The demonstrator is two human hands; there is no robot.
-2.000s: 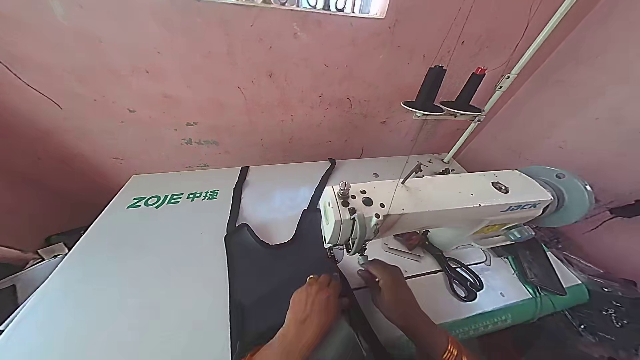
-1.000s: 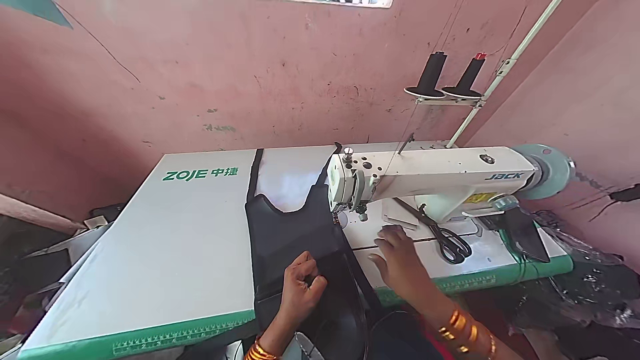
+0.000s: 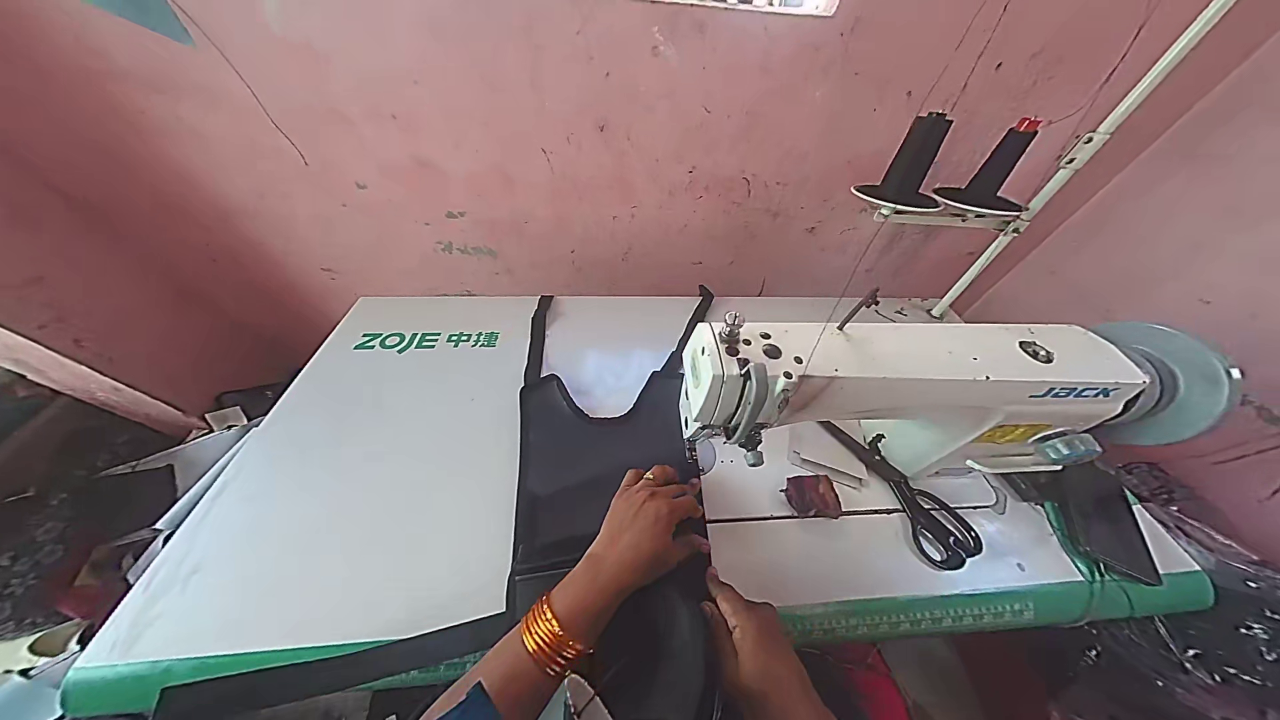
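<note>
A black fabric piece with a curved neckline and straps (image 3: 590, 460) lies on the white sewing table, its right edge under the needle area of a Jack sewing machine (image 3: 930, 370). My left hand (image 3: 650, 525) rests palm down on this fabric just below the needle, fingers toward the edge; a ring and orange bangles show on it. Nearer the front of the table, my right hand (image 3: 745, 630) has its thumb and fingers closed on the fabric's right edge, its fingertips partly hidden. The fabric hangs over the front edge, with a long black strip (image 3: 340, 665) running left.
Black-handled scissors (image 3: 935, 520) and a small dark red scrap (image 3: 812, 495) lie right of the needle. Two black thread cones (image 3: 915, 160) stand on a rack behind. A dark flat piece (image 3: 1105, 525) lies at the right end, near the green table edge (image 3: 920, 610).
My left hand has moved up the fabric toward the needle. My right hand has come down from the machine bed to the fabric's right edge near the table front.
</note>
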